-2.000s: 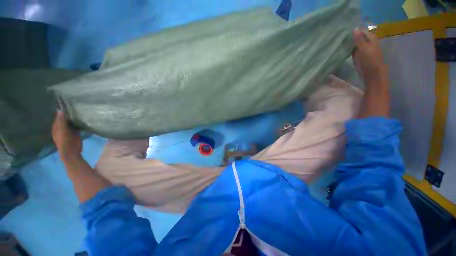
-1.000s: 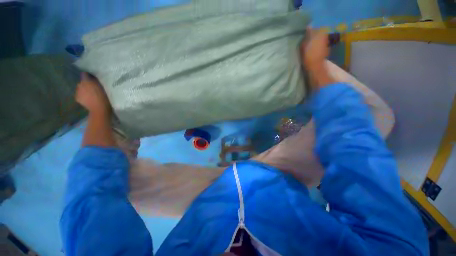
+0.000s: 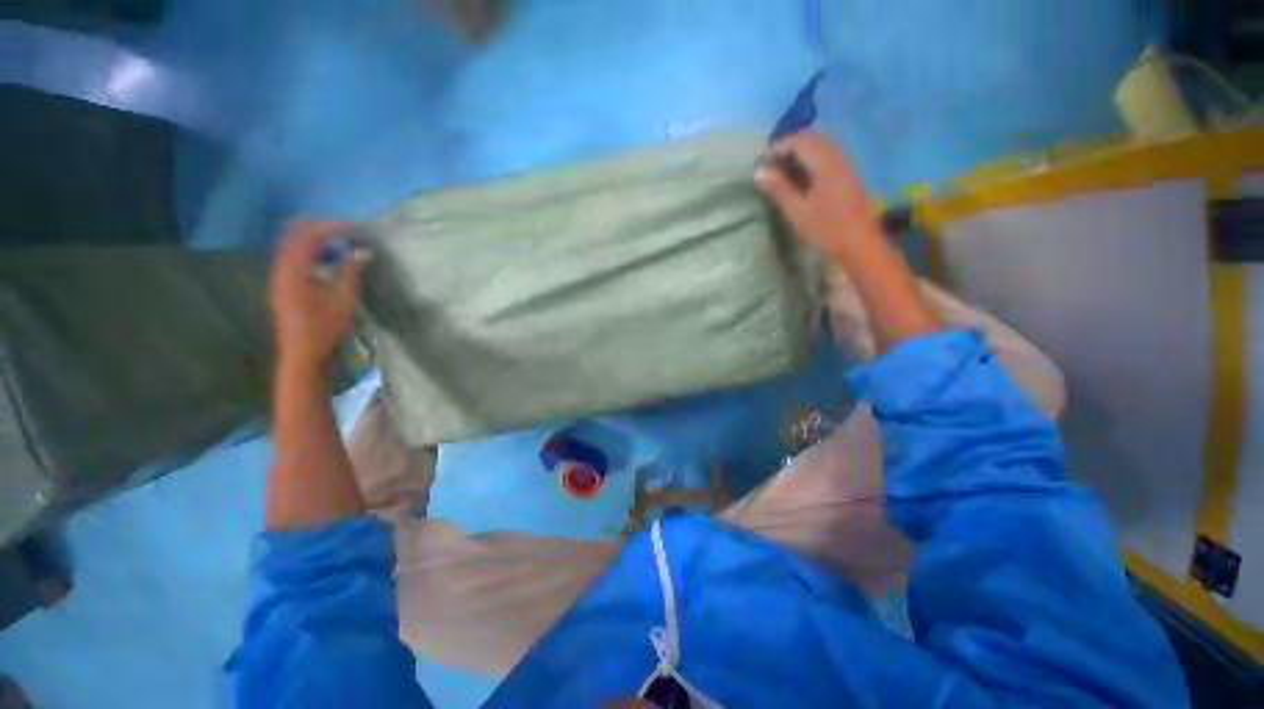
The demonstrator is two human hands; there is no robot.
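A grey-green woven sack (image 3: 596,284) lies as a block-shaped parcel in front of me, with diagonal creases on its near side. Any carton inside is hidden. My left hand (image 3: 319,284) is at its far left corner, fingers curled on the sack's end. My right hand (image 3: 818,187) is at its far right corner, fingers bent over the edge. Both hands are blurred, but each appears to grip the sack. A blue and red-orange tape dispenser (image 3: 578,468) lies on the floor between my legs.
A large green wrapped parcel (image 3: 139,374) stands at the left. Pale panels (image 3: 1074,319) with yellow edges stand at the right. The glossy blue floor (image 3: 153,596) shows around. A yellowish object (image 3: 1153,94) is at the upper right. My trousered legs flank the sack.
The sack, first stretched wide, now has a compact block shape. My hands have come closer together and now rest on its far top corners.
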